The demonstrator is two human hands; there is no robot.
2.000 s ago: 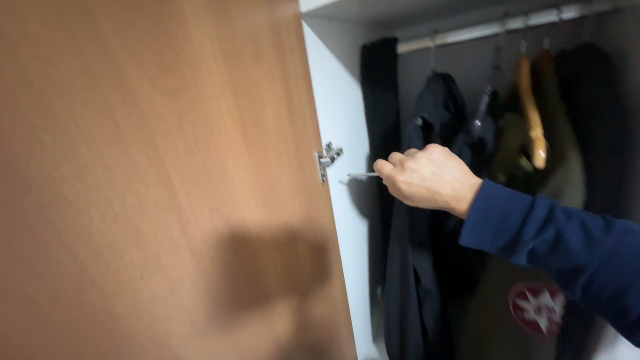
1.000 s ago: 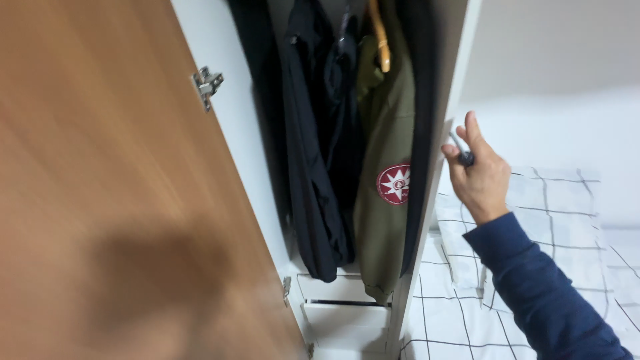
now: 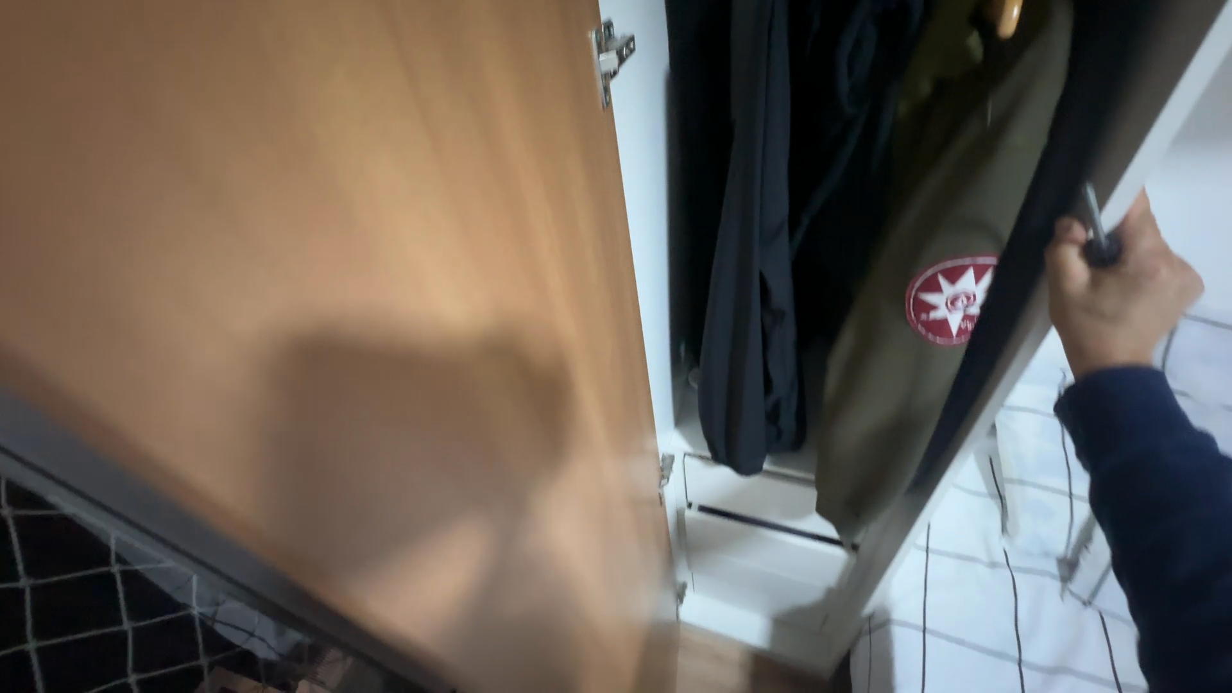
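My right hand [image 3: 1121, 279] is at the right, against the front edge of the wardrobe's white side panel [image 3: 1020, 375], with a screwdriver [image 3: 1099, 236] held in it, its metal shaft pointing up. The wooden wardrobe door [image 3: 414, 241] stands open at the left, a metal hinge [image 3: 608, 60] near the top of its edge and another, blurred hinge [image 3: 666, 470] lower down. My left hand is out of view.
Dark clothes [image 3: 751, 318] and an olive jacket [image 3: 885, 385] with a red round patch hang inside the wardrobe, above white drawers [image 3: 760, 549]. A white checked bedspread [image 3: 972, 577] lies at the right, netting [image 3: 115, 577] at the lower left.
My right hand, beside the upper hinge two seconds ago, has moved right and down to the wardrobe's side panel, still with the screwdriver. The view has swung downward.
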